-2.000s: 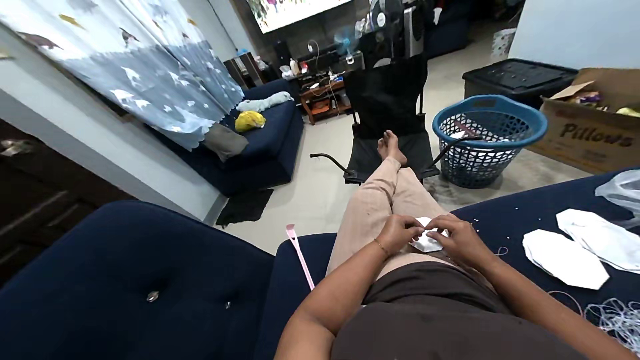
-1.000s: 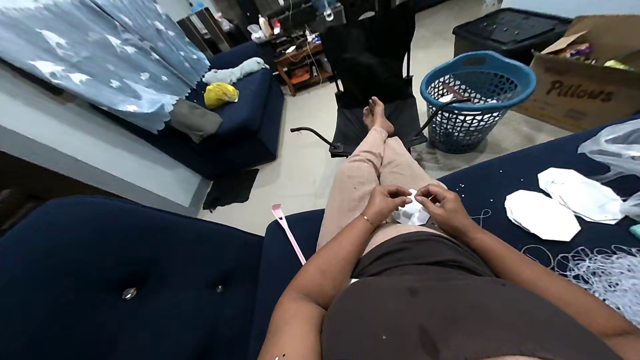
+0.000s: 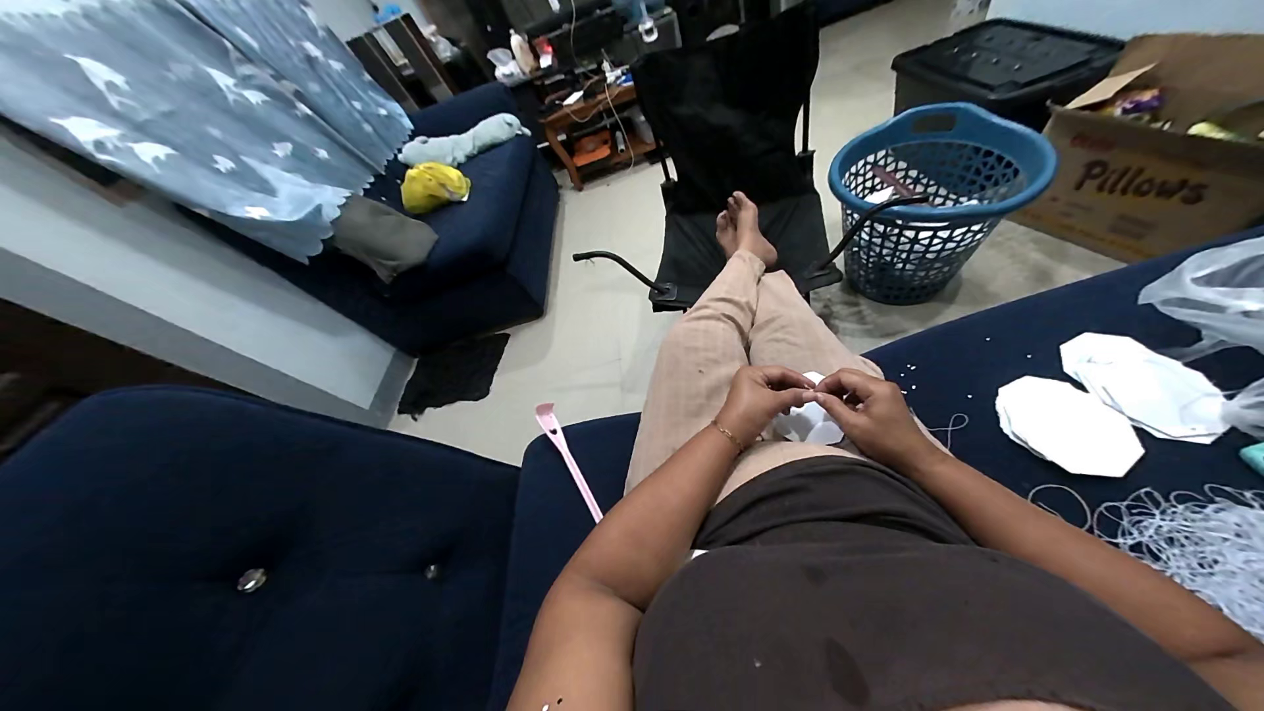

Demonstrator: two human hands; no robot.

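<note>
In my lap lies a small white piece [image 3: 812, 425], perhaps paper or cloth, partly hidden under my fingers. My left hand [image 3: 765, 400] and my right hand [image 3: 869, 410] meet over its upper edge, fingertips pinched together; whatever fine thing is between them is too small to tell. To the right on the navy sofa are two stacks of white many-sided pieces, a nearer one [image 3: 1069, 427] and a farther one [image 3: 1141, 385]. A heap of tangled white string [image 3: 1190, 538] lies below them, and tiny white bits are scattered near my right knee.
A pink plastic stick [image 3: 570, 462] rests at the sofa's edge on my left. My feet are up on a black folding chair [image 3: 736, 118]. Beyond the sofa stand a blue laundry basket [image 3: 943, 163], a cardboard box [image 3: 1150, 188] and a black lidded bin [image 3: 1002, 59]. A clear plastic bag [image 3: 1210, 296] lies far right.
Both hands stay together over the white piece in my lap, with only small finger shifts. The view has tilted downward since the first frame.
</note>
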